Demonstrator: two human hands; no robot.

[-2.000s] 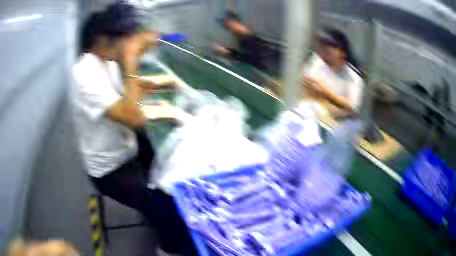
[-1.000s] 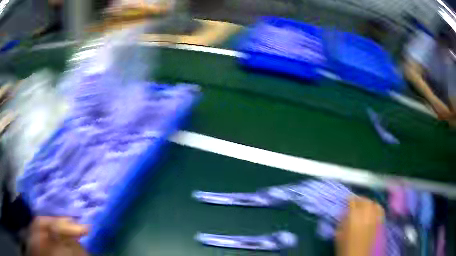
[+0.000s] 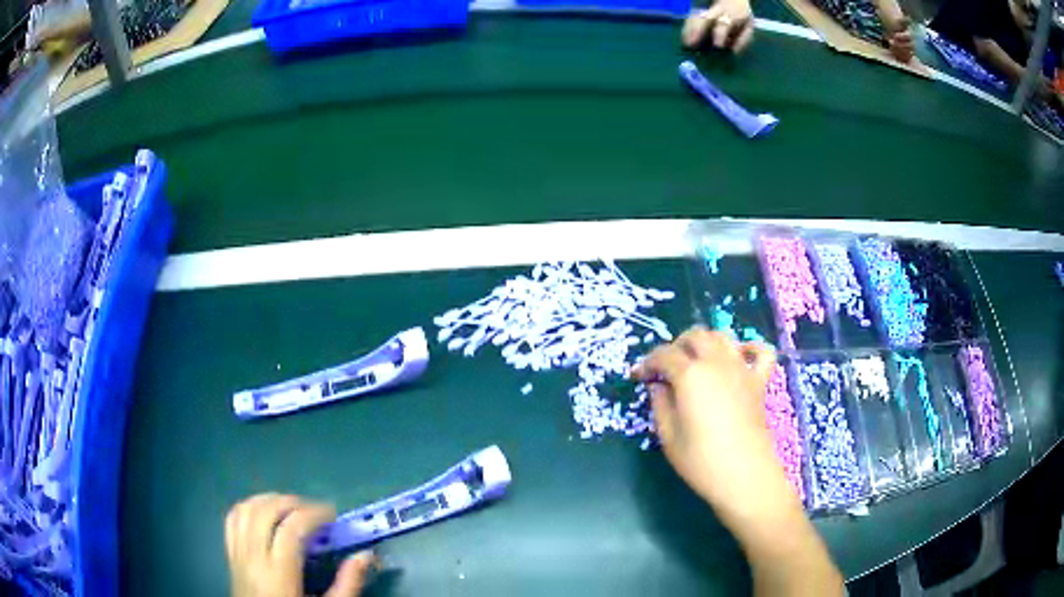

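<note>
Two lilac handle shells lie on the green bench with their cut-out sides up. The upper shell [image 3: 338,379] lies free. My left hand [image 3: 286,546] is at the lower left, fingers and thumb around the left end of the lower shell [image 3: 420,506]. My right hand [image 3: 714,411] is palm down over the right side of the small pale caps [image 3: 601,408], fingertips bent into them. Whether it pinches a cap is hidden. White stemmed parts [image 3: 548,313] lie piled just above the caps.
A clear compartment box [image 3: 858,504] of coloured parts sits right of my right hand. A blue tote [image 3: 111,466] of lilac shells stands at left. Beyond the white line lie a single lilac shell [image 3: 726,103], another person's hand [image 3: 720,26] and blue trays [image 3: 362,26].
The view has swung right and down from the tote and seated workers to the shells and small parts. My left hand has gone from the tote's edge to the lower shell.
</note>
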